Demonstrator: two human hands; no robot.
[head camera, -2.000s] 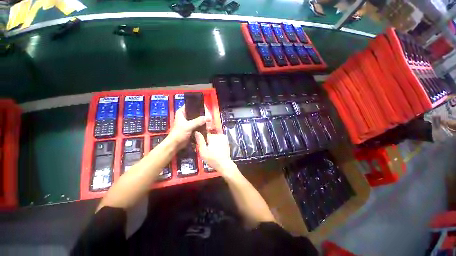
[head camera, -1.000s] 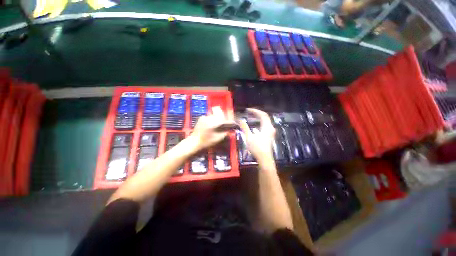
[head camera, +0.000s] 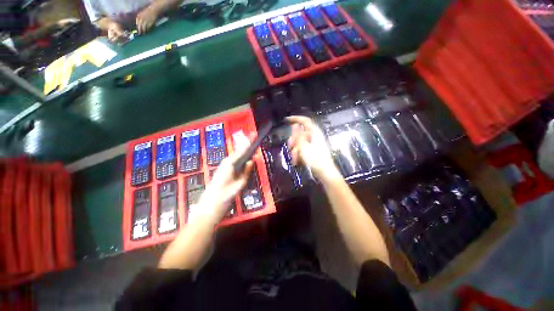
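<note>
My left hand (head camera: 223, 185) holds a dark bar phone (head camera: 258, 143) tilted up, over the right side of the red phone tray (head camera: 262, 206). My right hand (head camera: 313, 152) is just right of it, over the cover tray, its fingertips on a thin dark piece (head camera: 282, 126) that looks like a back cover; blur hides the exact grip. In the tray, the upper row shows blue screens and keys; the upper right pocket holds no phone. The lower row lies backs up with pale patches, partly hidden by my left arm.
The glossy black cover tray (head camera: 364, 143) adjoins the red tray. Another filled red tray (head camera: 279, 79) lies beyond. Red stacks stand left (head camera: 36, 218) and right (head camera: 480, 67). A carton (head camera: 419, 276) with black trays is below right. A person's hands (head camera: 146, 21) are across the line.
The view has turned and shifted. My hands have gone from both being on the dark phone over the red tray to being apart, the phone tilted in my left hand, my right over the cover tray.
</note>
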